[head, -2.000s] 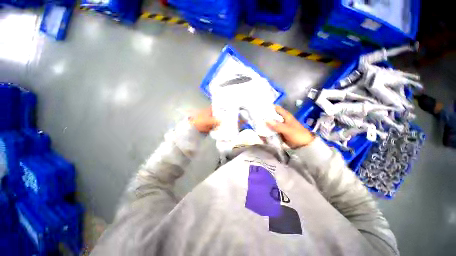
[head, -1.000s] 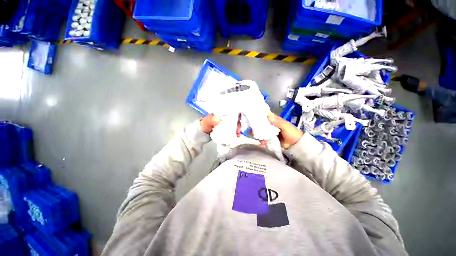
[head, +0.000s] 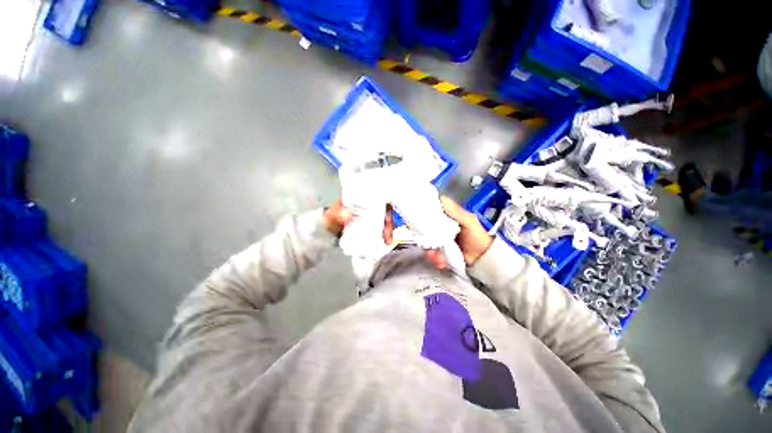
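A white, limb-like casting (head: 398, 196) is held close to my chest, with two leg-like parts pointing down and a dark opening at its top end. It is overexposed, so its detail is lost. My left hand (head: 340, 218) grips its left side and my right hand (head: 464, 230) grips its right side; fingertips show between and below the legs. A shallow blue tray (head: 436, 161) with a white lining lies on the floor beyond, partly hidden by the casting.
White-grey figure castings (head: 584, 173) are heaped over a blue crate at the right, beside a crate of short grey ring-ended parts (head: 622, 271). Blue crates (head: 42, 287) stand stacked at the left and top. Yellow-black tape (head: 440, 83) crosses the floor. A person's leg (head: 728, 201) shows at the right edge.
The view has shifted and turned. The casting stays in both hands, and more of the blue tray's right side now shows beyond it.
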